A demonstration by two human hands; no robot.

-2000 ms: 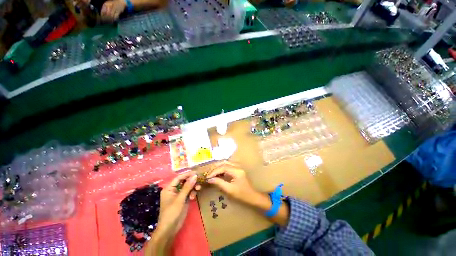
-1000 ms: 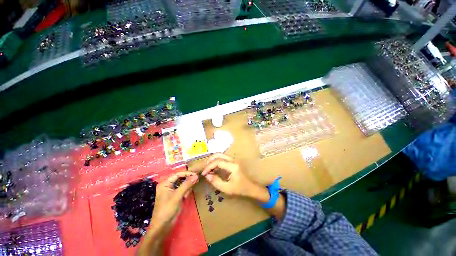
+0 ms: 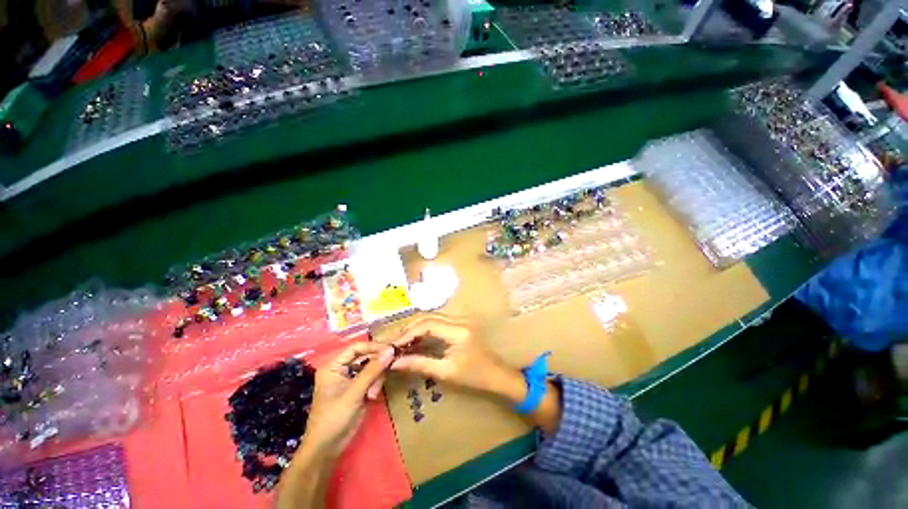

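Observation:
A tiny dark electronic module [image 3: 397,350] is between the fingertips of both hands, partly hidden by them. My left hand [image 3: 343,398] pinches it from the left, above the edge of the red mat. My right hand [image 3: 453,355], with a blue wrist strap [image 3: 536,384], pinches it from the right. A heap of black parts [image 3: 269,418] lies on the red mat [image 3: 214,427] left of my left hand. Several small dark pieces [image 3: 418,400] lie on the tan board [image 3: 478,423] below my right hand.
Partly filled clear trays lie on the red mat [image 3: 261,268] and tan board [image 3: 572,254]. A white box [image 3: 370,288], white bottle [image 3: 427,242] and round white dish [image 3: 436,286] stand behind the hands. Clear tray stacks sit far left [image 3: 85,373] and right [image 3: 717,199]; a purple tray [image 3: 70,482] lies lower left.
The fingertips of both hands have stayed together around the small part, with the right fingers shifting slightly. The head view has moved a little. The heap and trays look unchanged.

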